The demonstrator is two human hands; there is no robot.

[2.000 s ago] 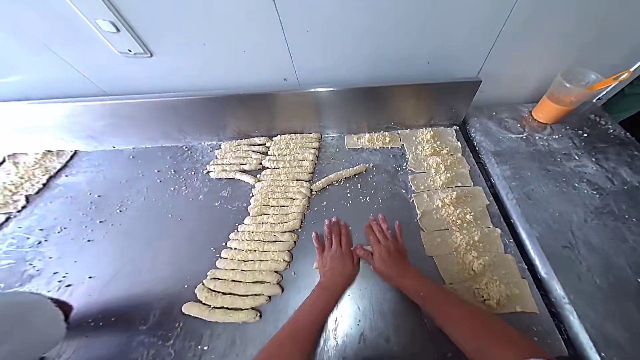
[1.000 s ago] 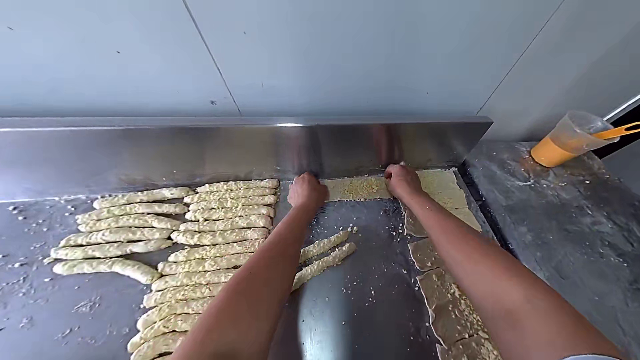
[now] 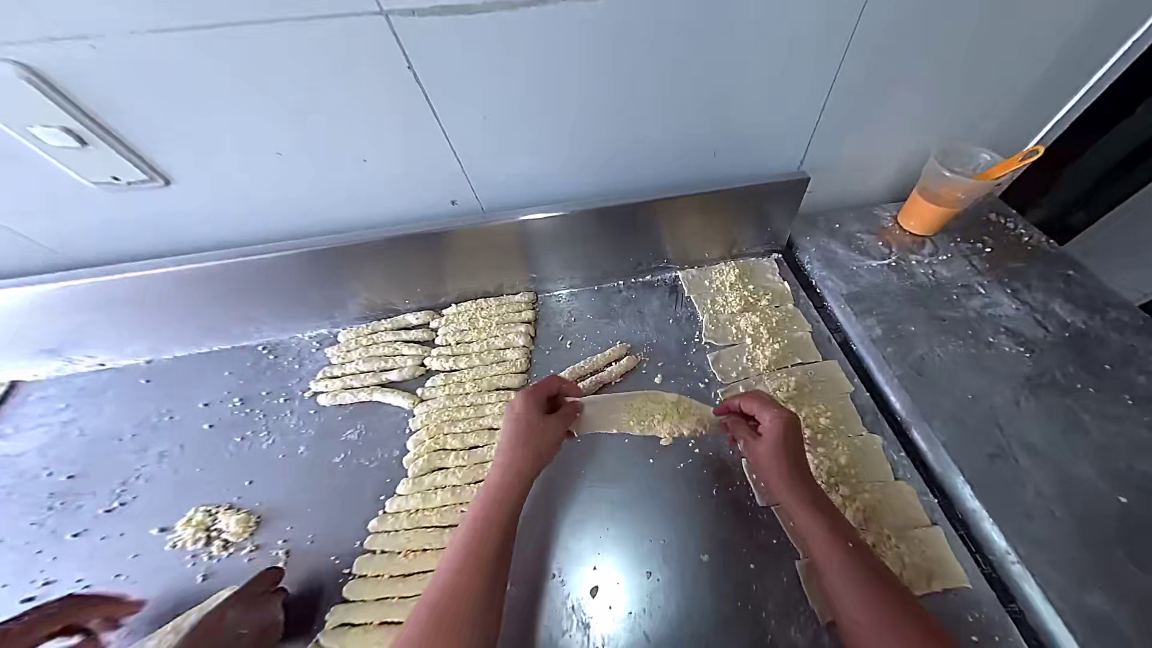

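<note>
A flat dough strip [image 3: 643,414] with crumbly filling on it stretches between my two hands. My left hand [image 3: 540,418] pinches its left end, and my right hand [image 3: 760,432] pinches the right end. Just behind the strip lie two short dough rolls [image 3: 598,364], side by side. Left of my left hand runs a long column of crumb-coated dough rolls [image 3: 459,436], with a shorter group of rolls [image 3: 373,360] beside it. On the right, overlapping flat dough pieces [image 3: 810,396] topped with crumbs form a row, partly behind my right forearm.
Another person's hands [image 3: 238,607] are at the lower left, by a piece of dough and a crumb pile [image 3: 214,529]. A steel backsplash [image 3: 576,243] borders the steel table. A plastic cup [image 3: 945,193] with orange contents and an orange-handled utensil stands on the right-hand counter [image 3: 1008,360].
My hands have come away from the backsplash toward me, with the dough strip now held between them. Another person's hands have appeared at lower left. The view has shifted.
</note>
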